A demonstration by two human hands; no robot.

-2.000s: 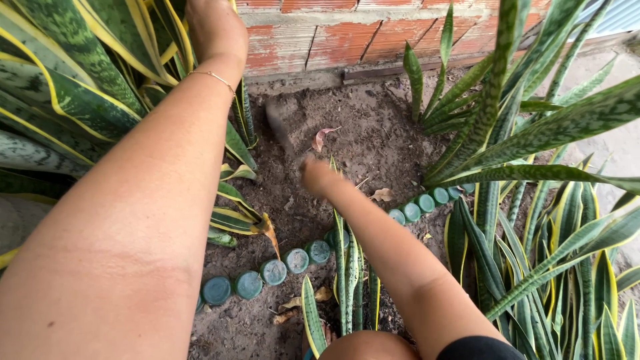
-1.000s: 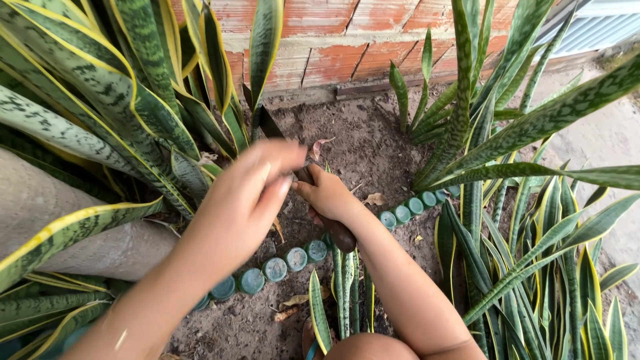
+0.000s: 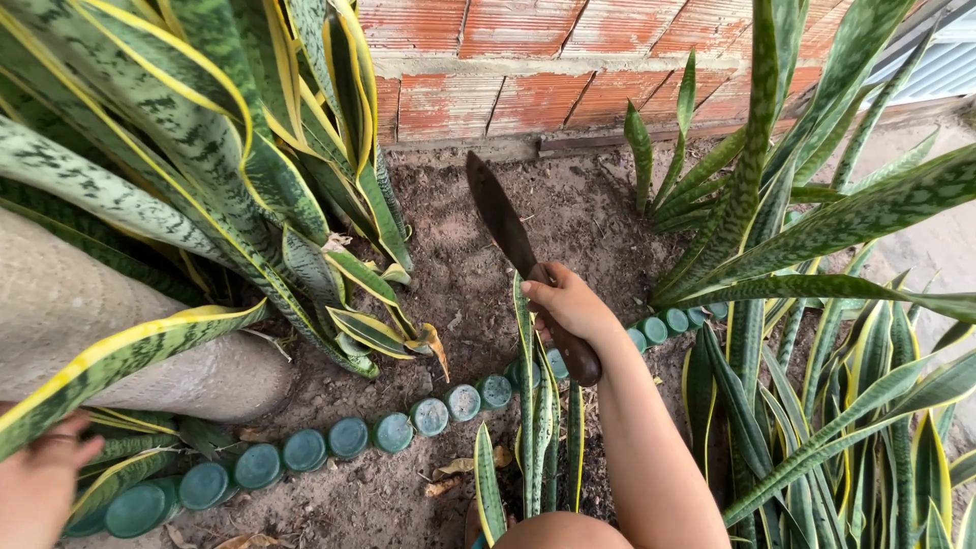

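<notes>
In my right hand (image 3: 568,305) is a large knife with a broad dark blade (image 3: 499,213) and a brown wooden handle (image 3: 573,354); the blade points up and left over bare soil (image 3: 457,259). My left hand (image 3: 49,473) is at the lower left edge, partly cut off, beside a yellow-edged snake plant leaf (image 3: 152,343); part of the fingers lies behind the leaf, and whether they grip it cannot be told. A dried brown leaf tip (image 3: 436,347) bends down from the snake plant clump at the left.
A curved row of upturned green glass bottles (image 3: 393,432) edges the soil. Behind is a hollow clay brick wall (image 3: 534,99). A thick trunk (image 3: 198,374) stands left. More snake plants (image 3: 839,229) crowd the right, and a small clump (image 3: 541,427) rises near my knee (image 3: 564,531).
My left hand has moved from beside my right hand to the lower left edge. The knife stays in my right hand, its blade now in plain view.
</notes>
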